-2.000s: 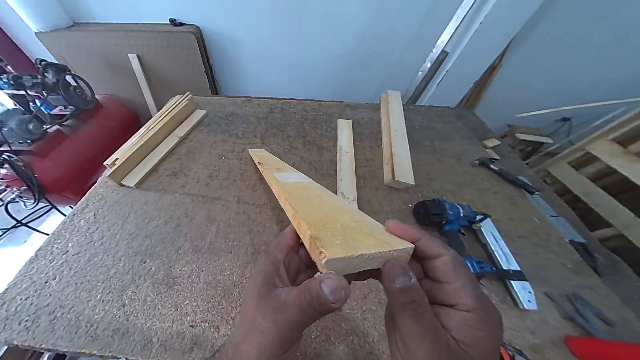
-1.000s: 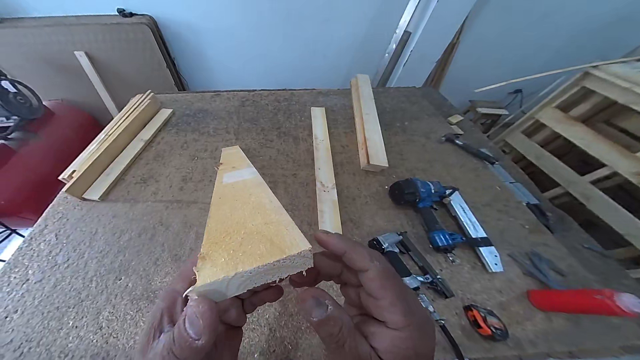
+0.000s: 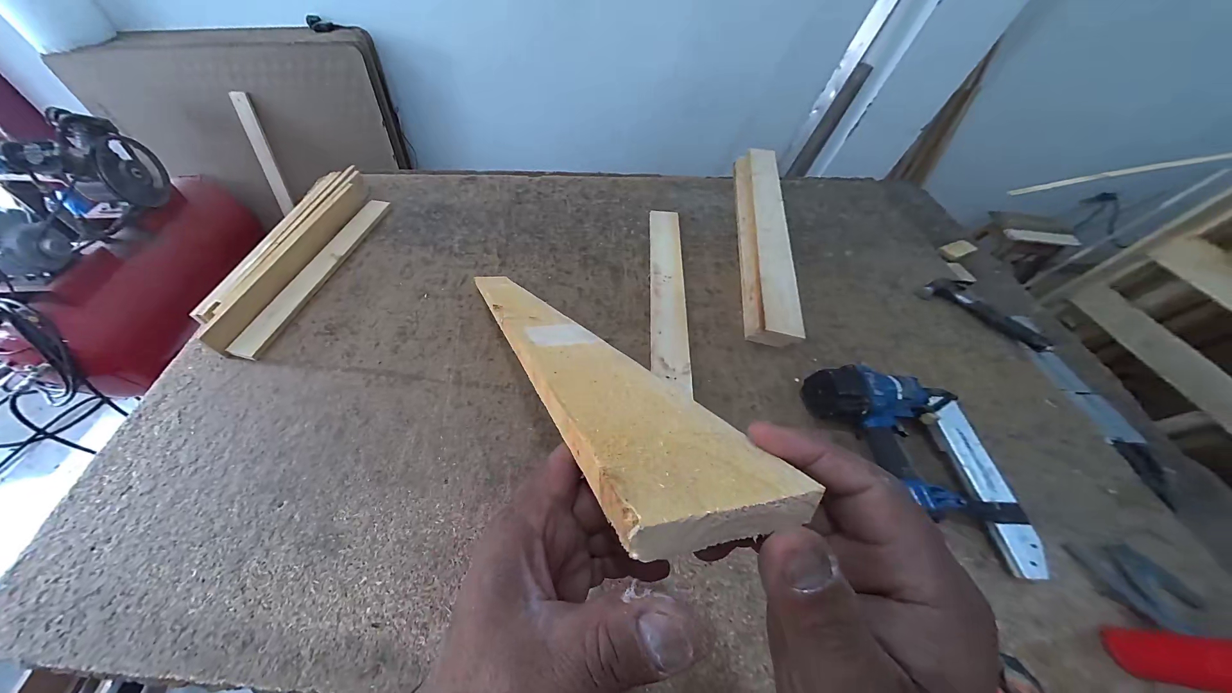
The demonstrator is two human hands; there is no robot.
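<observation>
A tapered wooden board [image 3: 645, 423] is held above the workbench, its wide cut end towards me and its narrow end pointing away to the upper left. A pale rectangular patch lies on its upper face. My left hand [image 3: 577, 597] grips the near left corner from the side and below. My right hand [image 3: 876, 568] holds the near right corner, with the thumb by the cut end and a finger along the edge. Beyond the board a thin wooden strip [image 3: 670, 298] lies flat on the particleboard bench [image 3: 289, 481].
Wooden pieces [image 3: 289, 255] lie at the bench's left edge, and a thicker block [image 3: 773, 250] lies at the back. On the right are a blue nail gun [image 3: 885, 399], a hammer [image 3: 991, 318], pliers [image 3: 1141, 582] and a red object [image 3: 1169, 657]. A red compressor tank [image 3: 183, 279] stands left.
Since one second ago, both hands have turned the board from a steeper tilt, so its narrow end points farther to the upper left. The view has shifted.
</observation>
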